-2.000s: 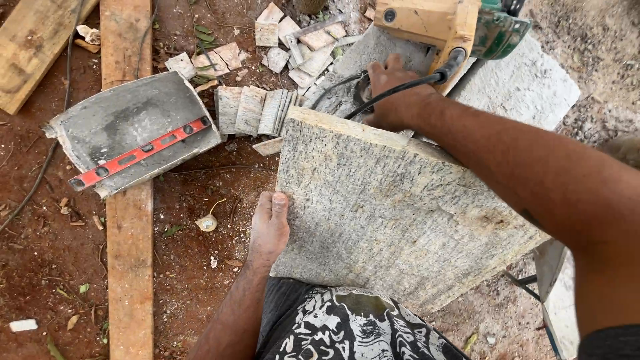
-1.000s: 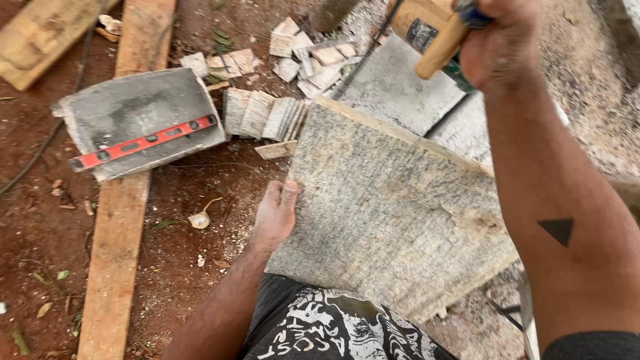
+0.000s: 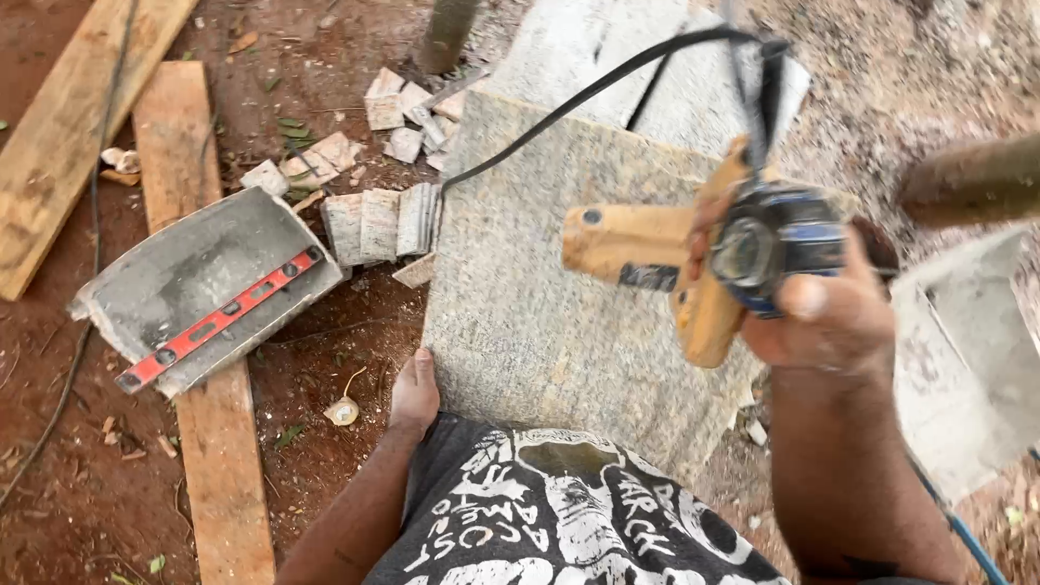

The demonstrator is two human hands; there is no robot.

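Observation:
My left hand (image 3: pixel 416 390) grips the left edge of a large speckled stone slab (image 3: pixel 520 325), which leans near my body. My right hand (image 3: pixel 837 309) is closed around a yellow and black corded power tool (image 3: pixel 707 260), blurred by motion, held above the slab's right part. The tool's exact kind cannot be told. Its black cable (image 3: pixel 601 85) loops over the slab's top. To the left, a red spirit level (image 3: pixel 223 318) lies across a grey curved-edged block (image 3: pixel 195 252) resting on a wooden plank.
Two wooden planks (image 3: pixel 223 471) lie on red soil at left. Small cut stone pieces (image 3: pixel 378 223) sit beside the slab, with more fragments behind. Pale slabs (image 3: pixel 593 49) lie beyond. A round post (image 3: pixel 975 179) and a pale trough-like piece (image 3: pixel 967 357) are at right. A tape measure (image 3: pixel 343 411) lies on the soil.
My right hand was at the slab's far edge, then rose with the power tool, and now holds it over the slab. My left hand stays on the slab's left edge.

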